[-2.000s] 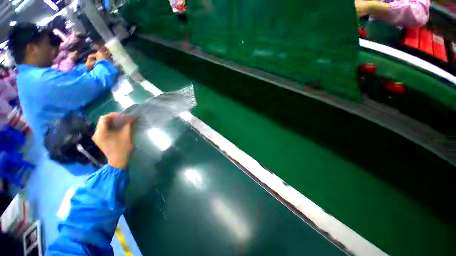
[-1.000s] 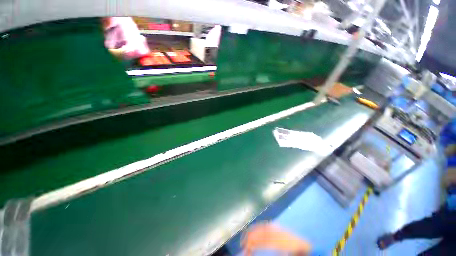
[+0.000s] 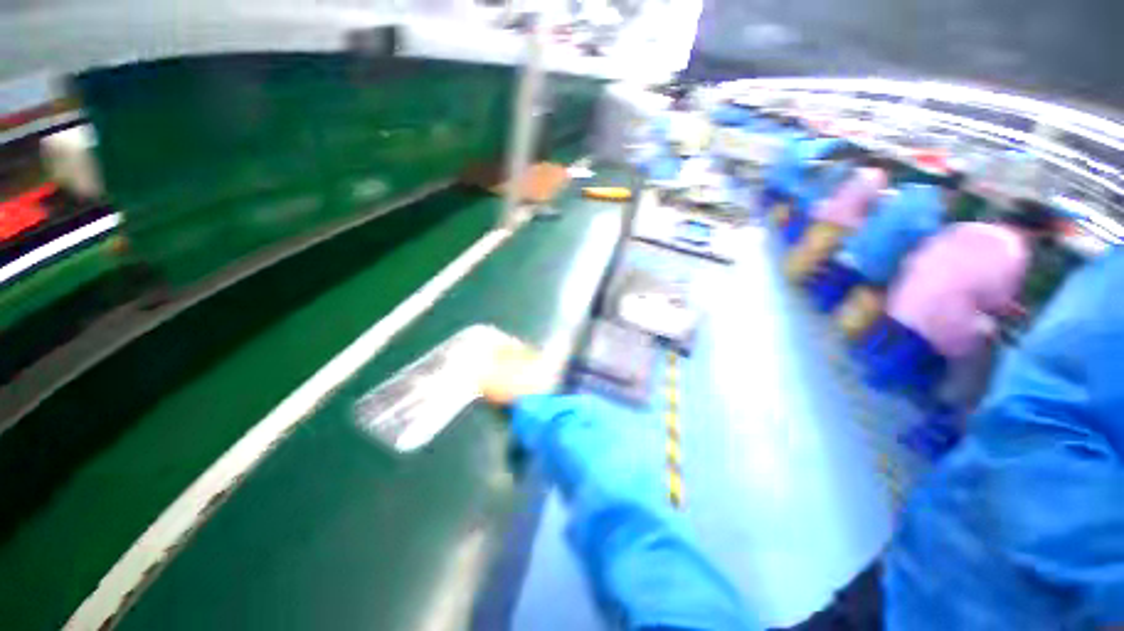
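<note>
A pale, shiny patterned sheet (image 3: 425, 392) lies at a slant low over the dark green bench (image 3: 370, 530), left of the bench's near edge. Glare and blur hide its pattern. My right hand (image 3: 508, 372), bare in a blue sleeve, reaches in from the lower right and is on the sheet's right end, with the fingers apparently closed on it. The fingertips are blurred. My left hand is out of the picture.
A white strip (image 3: 277, 425) borders the bench, with a lower green channel and a green barrier (image 3: 308, 160) beyond. A post (image 3: 526, 136) stands at the strip's far end. Grey trays (image 3: 616, 358) are right of the bench. People in blue and pink line the right side.
The view has swung right. The earlier raised left hand with a sheet is gone from view. My right hand has come onto the sheet, which now lies more nearly along the white strip.
</note>
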